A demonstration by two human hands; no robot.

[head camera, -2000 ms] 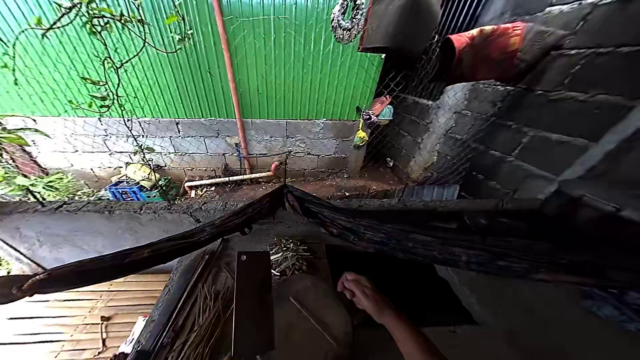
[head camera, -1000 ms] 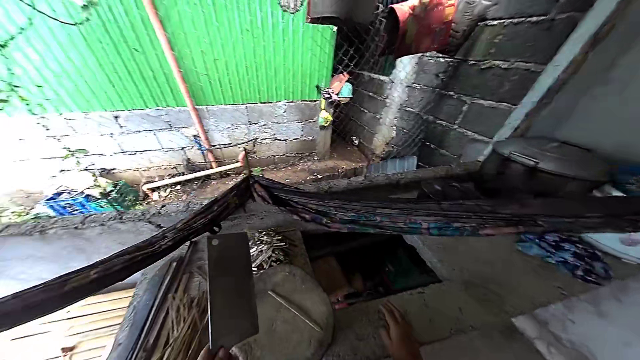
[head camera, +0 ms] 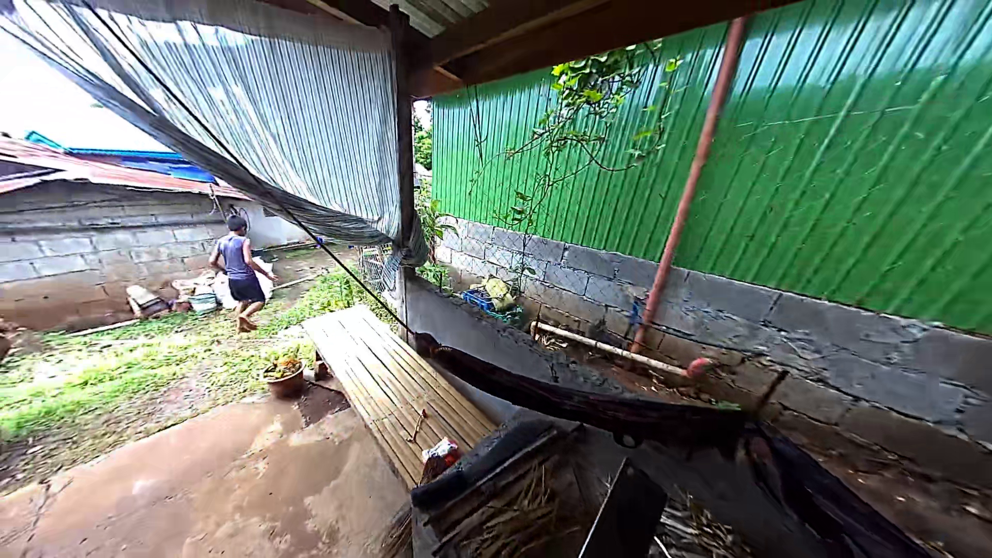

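Observation:
Neither of my hands shows in the head view. Low in the frame a broad dark metal blade [head camera: 626, 515] stands tilted, its lower end cut off by the frame's edge; whether a hand holds it is hidden. Dry sticks and stalks [head camera: 523, 508] lie to its left, and a bundle of cut twigs [head camera: 701, 531] is on its right. Above the blade sags a dark cloth [head camera: 581, 403], strung across the view and tied to a rope [head camera: 341, 263].
A bamboo bench [head camera: 395, 387] extends to the left, with a small crumpled packet [head camera: 440, 457] at its near end. Beyond it are a potted plant [head camera: 284, 378] and a person [head camera: 240, 271] on the grass. A wooden post [head camera: 404, 139] and green metal fence [head camera: 775, 178] stand behind.
The view has swung far to the left and up. The hand seen at the right of the blade in both earlier frames, and the fingers at its lower end a second ago, are out of frame.

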